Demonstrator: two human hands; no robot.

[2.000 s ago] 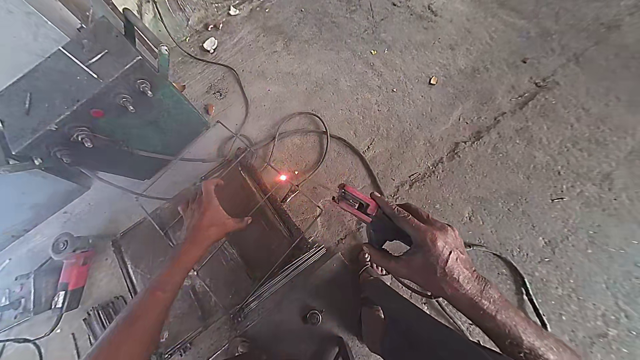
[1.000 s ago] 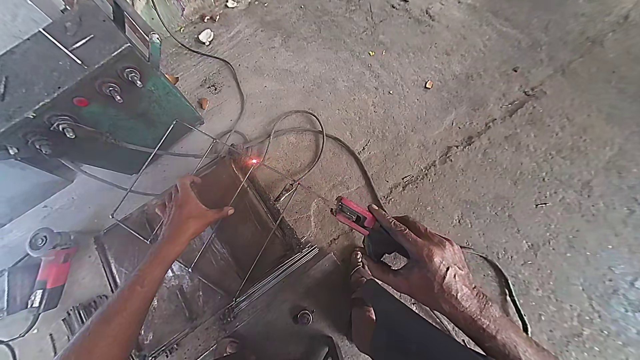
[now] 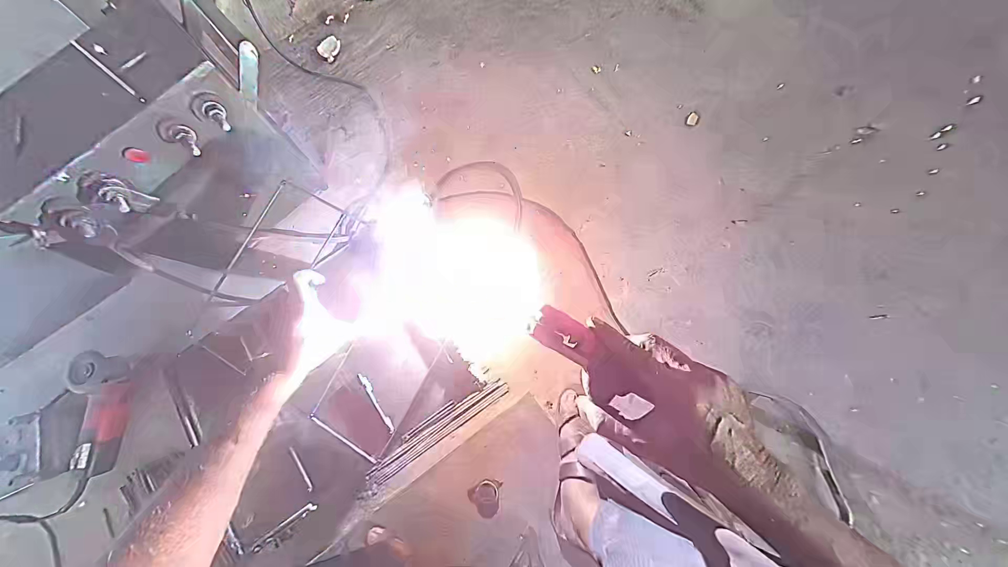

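My right hand (image 3: pixel 669 394) grips a red-jawed welding electrode holder (image 3: pixel 563 335), pointing up and left toward a glaring white welding arc (image 3: pixel 472 276). The electrode is lost in the glare. Beside the arc on its left is my left hand (image 3: pixel 315 315), partly washed out by the light; whether it grips the thin metal rod frame (image 3: pixel 248 240) there cannot be told. The frame lies over dark metal plates (image 3: pixel 268 449). A bundle of thin metal rods (image 3: pixel 441 433) lies along the near edge of the plates.
A welding machine (image 3: pixel 181 134) with terminals and cables stands at the upper left. A red and grey angle grinder (image 3: pixel 106 409) lies at the left. Cable (image 3: pixel 583 244) loops over the concrete floor (image 3: pixel 787 236). A sandalled foot (image 3: pixel 575 425) is near the holder.
The small red glow of the earlier frames has given way to a blinding arc that spreads over the work. My right hand has kept hold of the electrode holder.
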